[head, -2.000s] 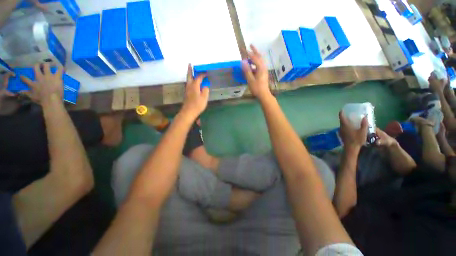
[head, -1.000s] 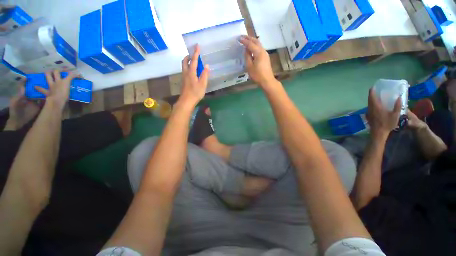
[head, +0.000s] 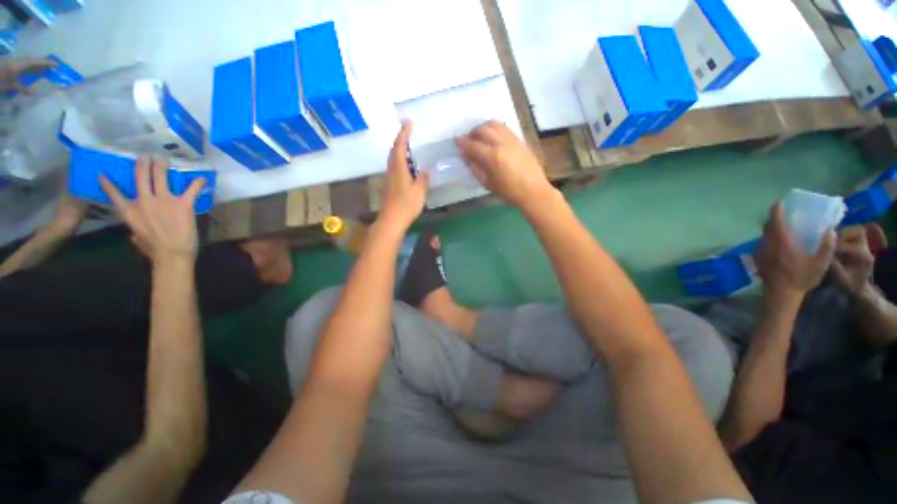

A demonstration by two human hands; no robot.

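An open retail carton (head: 454, 103) with a white inside stands at the pallet's near edge in front of me, its lid flap raised at the back. Something clear and shiny shows in its opening; I cannot tell what it is. My left hand (head: 405, 182) holds the carton's left side, thumb and fingers on its wall. My right hand (head: 502, 162) is over the carton's right part, fingers bent together at the opening; whether they grip anything is hidden.
Closed blue-and-white cartons (head: 285, 98) stand in a row left, more cartons (head: 639, 89) right. A person's hand (head: 160, 217) rests on a carton at left; another person at right holds a translucent tank (head: 811, 219). A yellow-capped bottle (head: 344, 232) stands by the wooden pallet edge (head: 295, 206).
The carton's blue top has been opened, showing its white inside. My right hand has moved from the right edge inward over the opening. The view has shifted.
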